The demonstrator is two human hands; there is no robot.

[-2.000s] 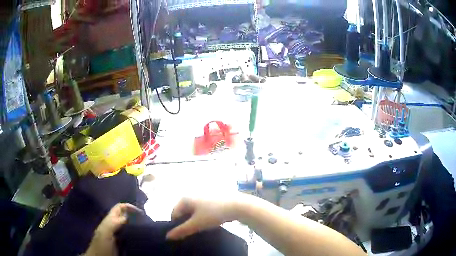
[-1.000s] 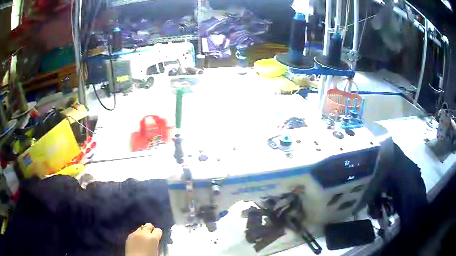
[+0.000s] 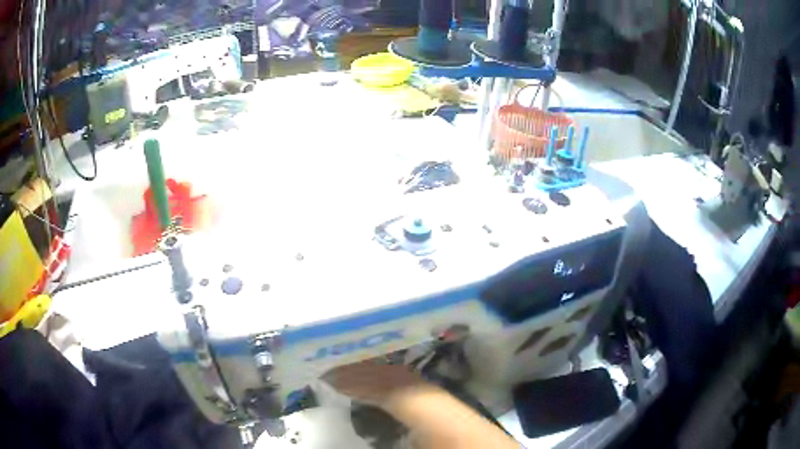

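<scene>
My right hand [image 3: 377, 388] reaches in from the bottom edge to below the "JACK" lettering of the white sewing machine [image 3: 368, 307]. It is in shadow and blurred beside dark strips [image 3: 446, 355], and I cannot tell if it holds anything. My left hand is not in view. The dark garment piece [image 3: 145, 399] lies bunched left of the needle area [image 3: 263, 430], partly cut off by the bottom edge. A green-handled tool [image 3: 156, 180] stands at the head's left end.
A flat black phone-like rectangle [image 3: 566, 402] lies at lower right. Behind the machine are a red bag [image 3: 180, 209], an orange basket [image 3: 531, 131], a yellow bowl [image 3: 383, 68] and thread cones [image 3: 434, 26]. A yellow box [image 3: 17, 263] is at far left. Dark cloth [image 3: 671, 289] hangs at the right end.
The view has swung right and closer to the machine. Both hands were on the garment, then one hand showed at its edge; now my right hand is under the machine arm and the cloth is farther left.
</scene>
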